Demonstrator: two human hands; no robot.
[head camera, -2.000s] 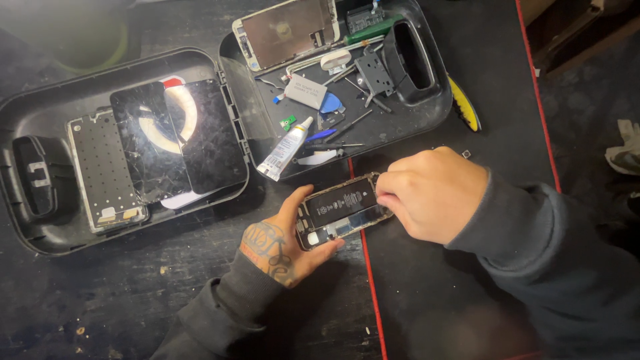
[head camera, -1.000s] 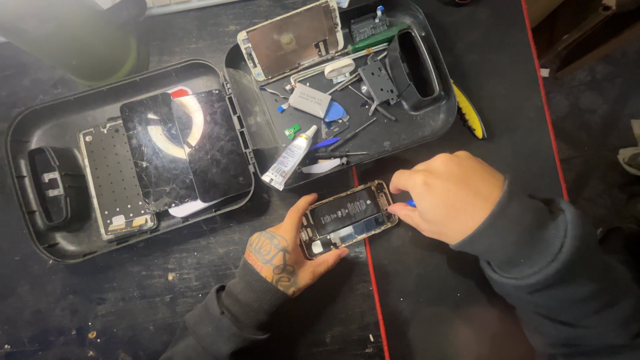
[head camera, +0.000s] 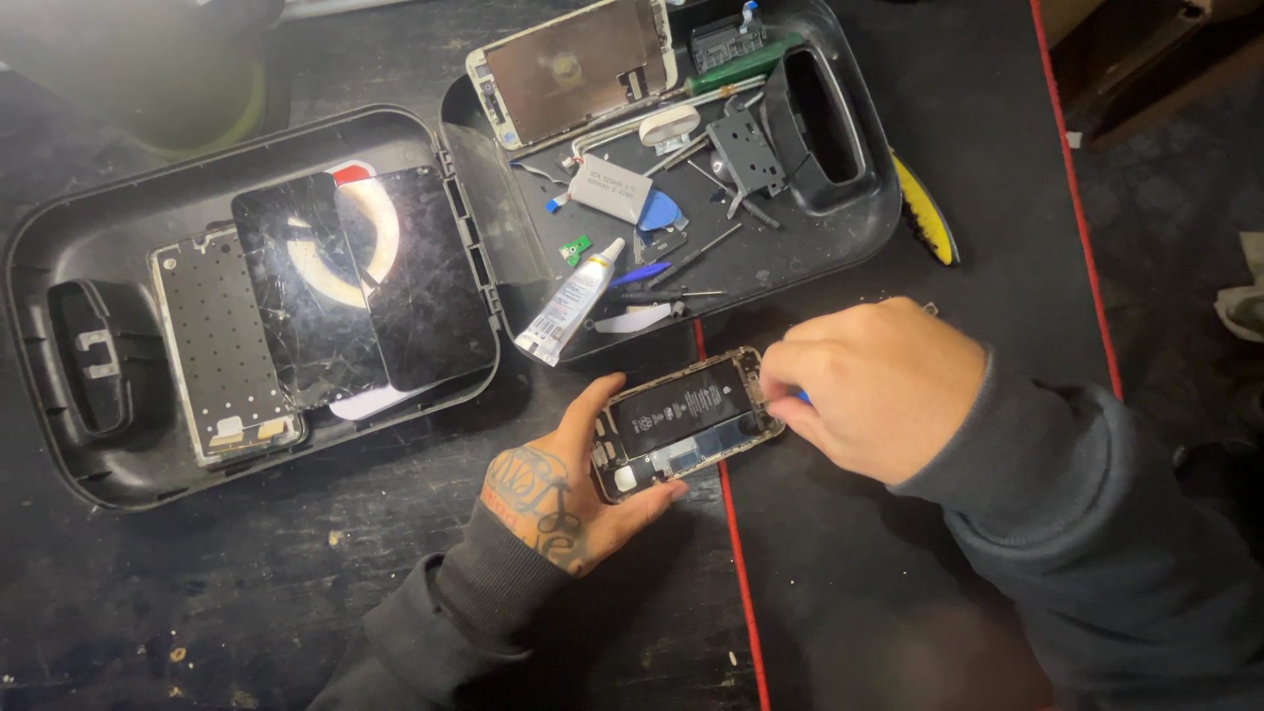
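An opened smartphone body (head camera: 688, 427) lies tilted above the dark mat, its black battery (head camera: 677, 407) and inner parts exposed. My left hand (head camera: 563, 479) grips its left end, thumb along the lower edge and a finger at the upper corner. At the phone's right end is my right hand (head camera: 869, 390), thumb and index finger pinched together on a small tool, of which only a bit of blue (head camera: 804, 398) shows beside the fingers. The tool's tip cannot be made out. A metal-coloured glue tube (head camera: 570, 302) lies above the phone, across the rim of the case.
An open black plastic case (head camera: 474, 237) spans the upper left. One half holds cracked screens (head camera: 311, 296); the other holds a white-framed display (head camera: 573, 69), a silver battery pack (head camera: 609, 188), a blue pick (head camera: 660, 210) and screwdrivers. A yellow-and-black tool (head camera: 924, 207) lies beside it.
The blue part at my right fingers, unseen in the earliest frame, showed one second ago and shows now. My right hand stays at the phone's right end; my left still grips the phone.
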